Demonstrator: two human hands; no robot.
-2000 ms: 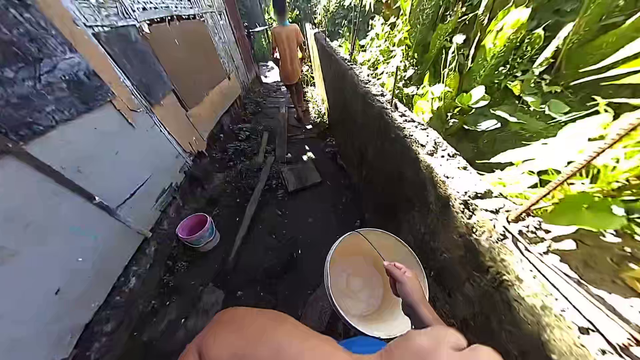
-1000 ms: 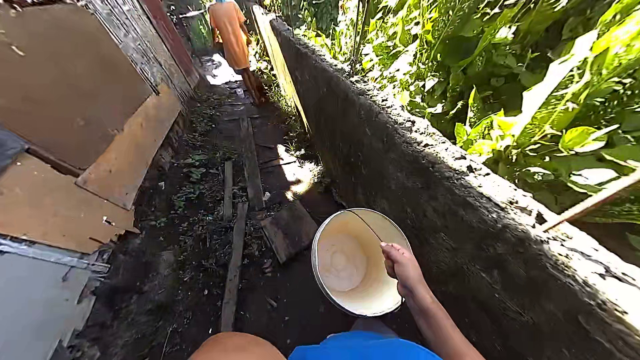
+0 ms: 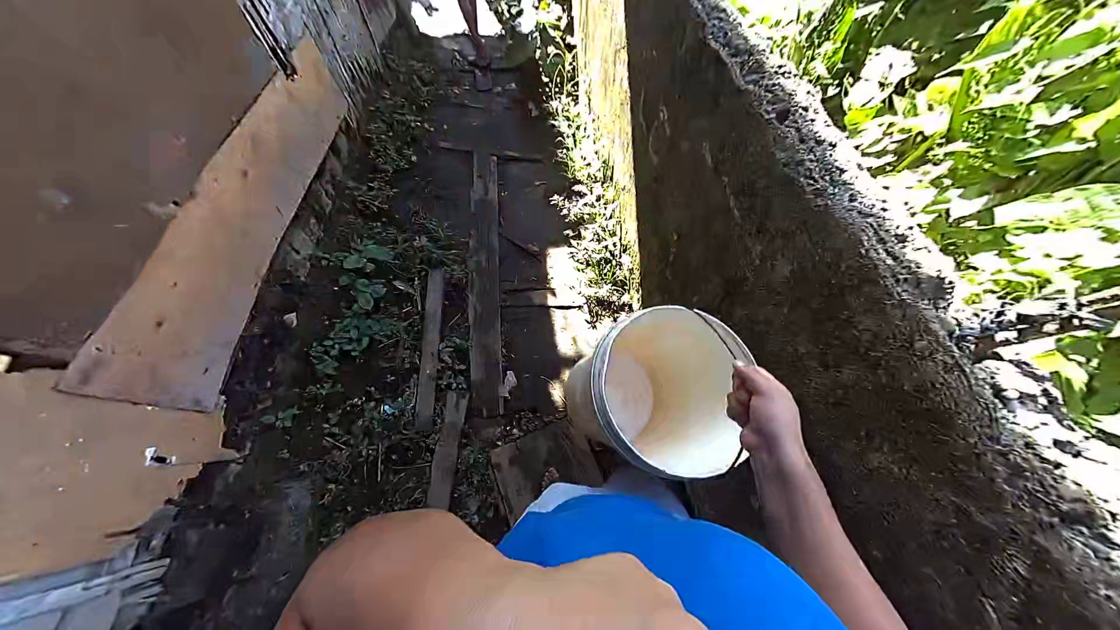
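Note:
My right hand [image 3: 766, 411] is closed around the thin wire handle of a white plastic bucket [image 3: 674, 394], at the lower middle right. The bucket tilts with its mouth toward the camera; its inside shows a pale, stained bottom and no contents. It hangs beside the rough concrete wall, in front of my blue clothing [image 3: 665, 551]. My left hand is out of view.
A narrow dirt path holds wooden planks [image 3: 486, 289] and low weeds [image 3: 363, 297]. On the left stands a wall of worn plywood sheets [image 3: 210, 236]; a concrete wall [image 3: 787, 289] runs along the right, with leafy plants [image 3: 1006, 131] beyond. Another person's legs [image 3: 472, 35] show at the top.
The view has moved forward along the path. The bucket has gone from upright to tilted, still in my right hand. A pink bucket seen on the left two seconds ago has left the view.

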